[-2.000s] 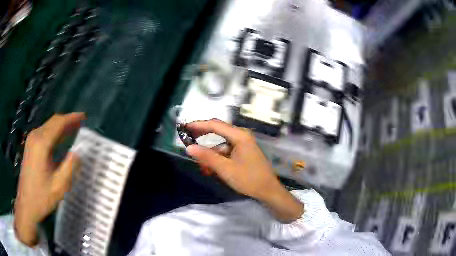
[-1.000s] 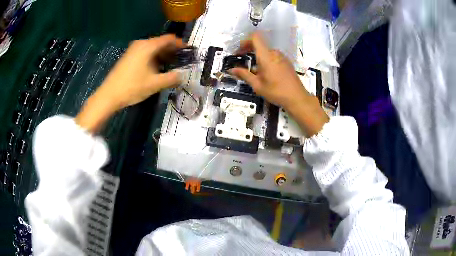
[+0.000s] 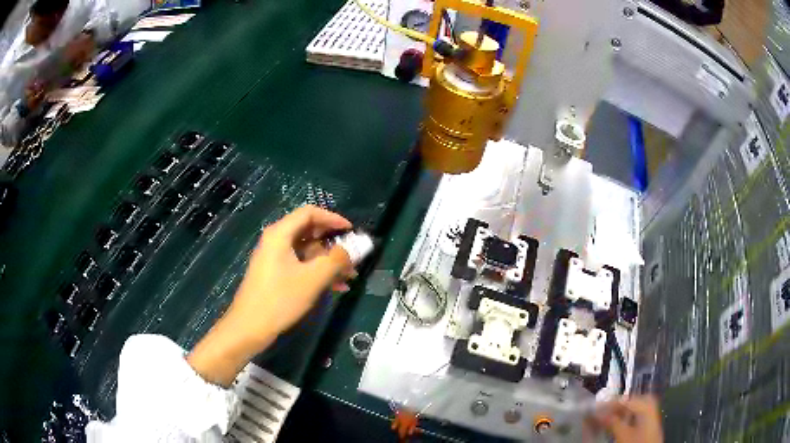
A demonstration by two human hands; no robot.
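My left hand (image 3: 290,279) is above the mat, left of the machine, pinching a small dark unit (image 3: 333,236); the fingers partly hide it. White wrap shows at the thumb tip. My right hand (image 3: 634,420) is small, blurred and low at the machine's front right edge; its grip is unclear. A black housing (image 3: 501,253) sits in the back-left fixture (image 3: 469,248). The front-left fixture (image 3: 498,331), back-right fixture (image 3: 589,285) and front-right fixture (image 3: 579,346) show bare white plates.
Clear blister strips with rows of black units (image 3: 147,229) lie on the green mat. A white foam tray (image 3: 264,402) is below my left sleeve. A gold canister (image 3: 463,117) stands behind the machine base, and coiled wire (image 3: 422,298) lies on it. Another person (image 3: 48,52) is at top left.
Both hands have left the back-left fixture, where the black housing now sits. My left hand is over the mat; my right hand is at the front right edge. The view has shifted, showing the whole canister.
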